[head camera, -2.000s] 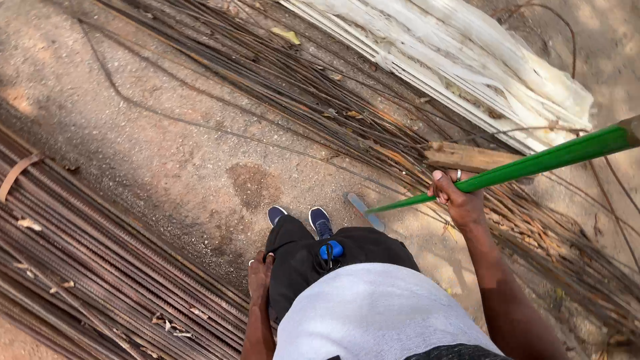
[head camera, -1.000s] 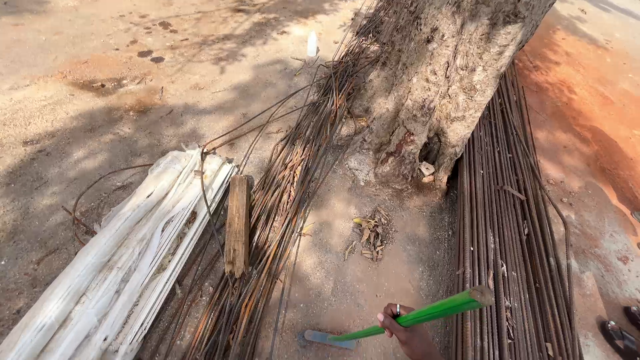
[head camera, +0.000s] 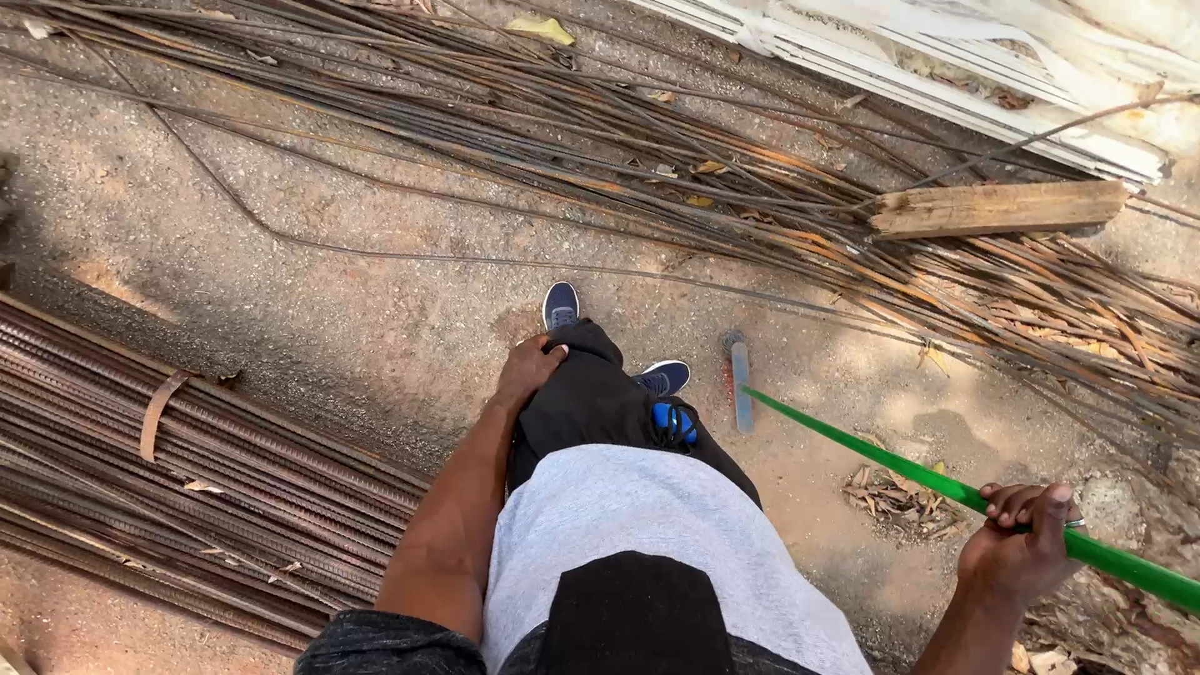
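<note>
My right hand (head camera: 1027, 539) is closed round the green handle (head camera: 872, 455) of a push broom, at the lower right. The handle slants down to the broom's head (head camera: 741, 384), a narrow grey-blue block with some reddish bristles showing, which is on the ground to the right of my shoes. A small pile of dry leaves (head camera: 900, 502) lies just below the handle. My left hand (head camera: 532, 367) rests against the thigh of my black trousers (head camera: 581, 403), with no tool visible in it; its fingers are partly hidden against the cloth.
Ribbed steel bars (head camera: 234, 469) lie bundled at the lower left. Long rusty rods (head camera: 600, 159) cross the ground ahead, with a wooden block (head camera: 998, 208) on them. White strips under plastic sheeting (head camera: 1059, 56) lie at the upper right. A tree base (head camera: 1116, 600) is at the lower right.
The view has swung strongly between frames. Compared with two seconds ago, my right hand and the broom are farther from my body, and my left foot is ahead of the other.
</note>
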